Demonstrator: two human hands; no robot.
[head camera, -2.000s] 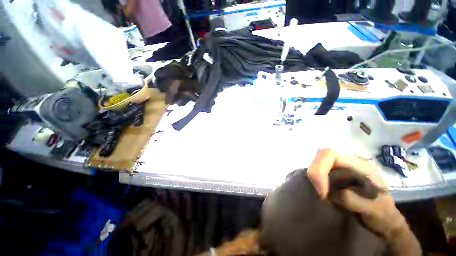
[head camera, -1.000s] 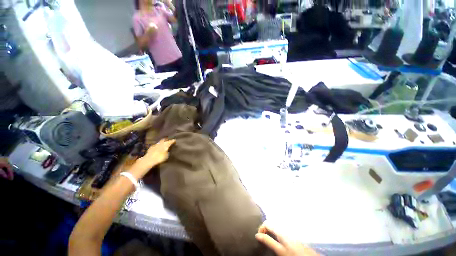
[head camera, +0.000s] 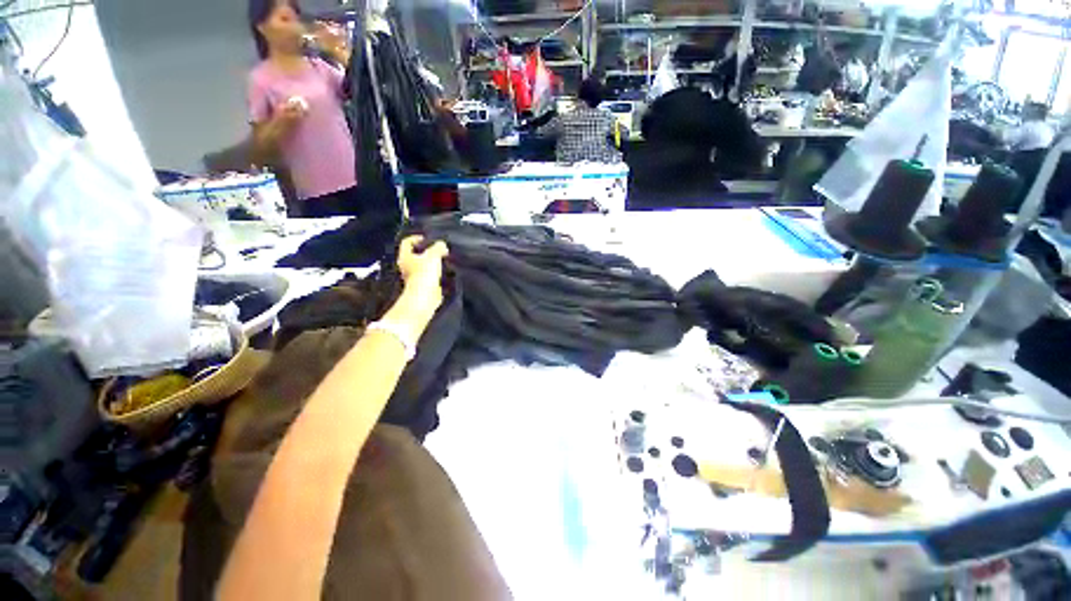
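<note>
My left hand (head camera: 424, 272) reaches far across the table to the left end of the heaped black fabric strips (head camera: 552, 294). Its fingers are bent and touch or hover at the strips; whether they grip one cannot be told. A white band is on the wrist. The brown garment piece (head camera: 388, 517) lies on the table at the lower left, partly under my left forearm. My right hand is not in view.
A basket (head camera: 223, 382), dark label bundles (head camera: 118, 517) and a hanging plastic bag (head camera: 106, 258) are at left. The sewing machine head (head camera: 752, 470) is at lower right, with thread cones (head camera: 890, 211) behind. A person in pink (head camera: 308, 129) stands beyond the table.
My left hand has moved off the brown garment, forward to the black strips. My right hand has left the picture. The view has tilted up, and the garment lies lower in it.
</note>
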